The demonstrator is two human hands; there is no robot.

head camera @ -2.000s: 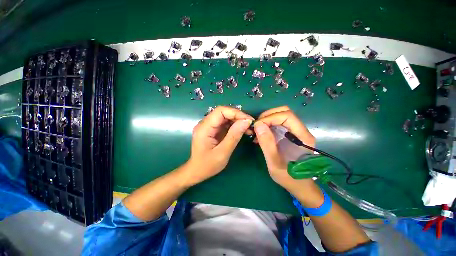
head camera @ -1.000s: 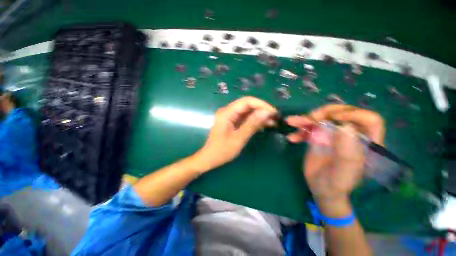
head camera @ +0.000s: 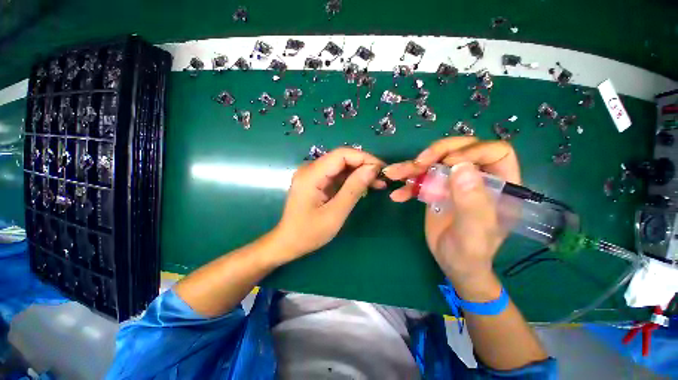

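My right hand, with the blue wristband, is shut on a clear dispensing syringe with a pink-red front end and a green rear cap. The syringe points left. My left hand pinches a tiny dark electronic module between thumb and forefinger, right at the syringe's front. The fingertips hide most of the module, and the syringe tip is too small to tell. A black cable runs along the syringe.
Many small modules lie scattered on the green bench and its white strip. Stacked black trays stand left. At right are a label strip, a grey controller box, a white wipe and red-handled cutters.
Compared with two seconds ago, the syringe has turned from back in my palm to pointing left, its pink-red front now showing. My right hand has shifted right; my left hand still pinches near the same spot.
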